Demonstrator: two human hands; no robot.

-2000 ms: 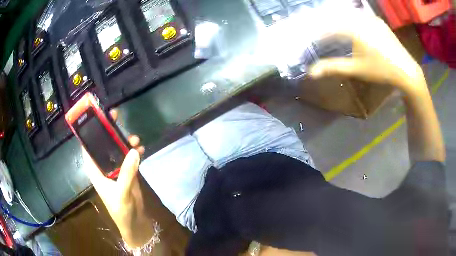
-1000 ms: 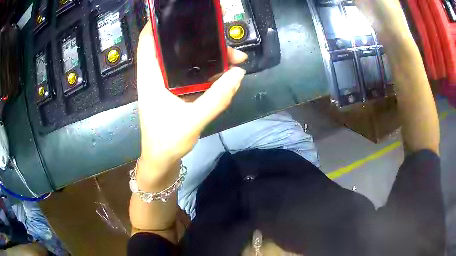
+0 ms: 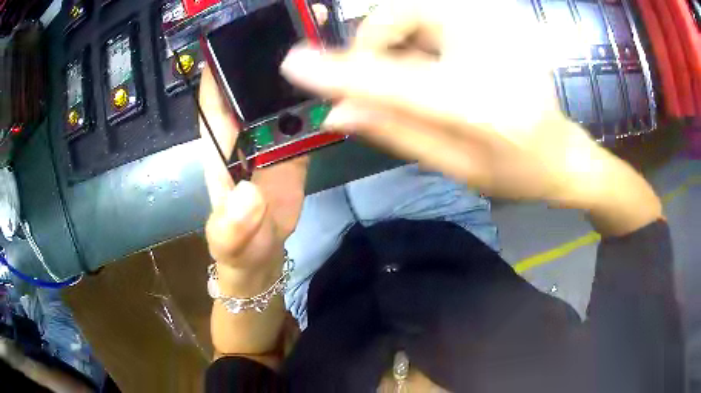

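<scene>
The red device unit (image 3: 277, 69) is held up over the black work tray, its dark screen facing up. A green circuit board strip (image 3: 292, 123) with a round dark spot shows below the screen. My left hand (image 3: 250, 219) is shut on the unit from below and the side. A thin dark panel (image 3: 209, 127) stands tilted along the unit's left side, at my left fingers. My right hand (image 3: 476, 100) is blurred and overexposed, its fingertips over the right side of the screen and strip. Whether they pinch anything cannot be told.
Units with yellow-gold spots (image 3: 121, 97) lie in the black work tray (image 3: 165, 130) on the green bench. A clear blister tray (image 3: 607, 92) with dark rectangular parts is at the right, beside a red tray (image 3: 669, 61). A brown cardboard surface (image 3: 138, 307) shows below the bench.
My right hand has come from the blister tray side to the unit. The unit is tilted, its green strip is now uncovered, and the thin dark panel stands at its left.
</scene>
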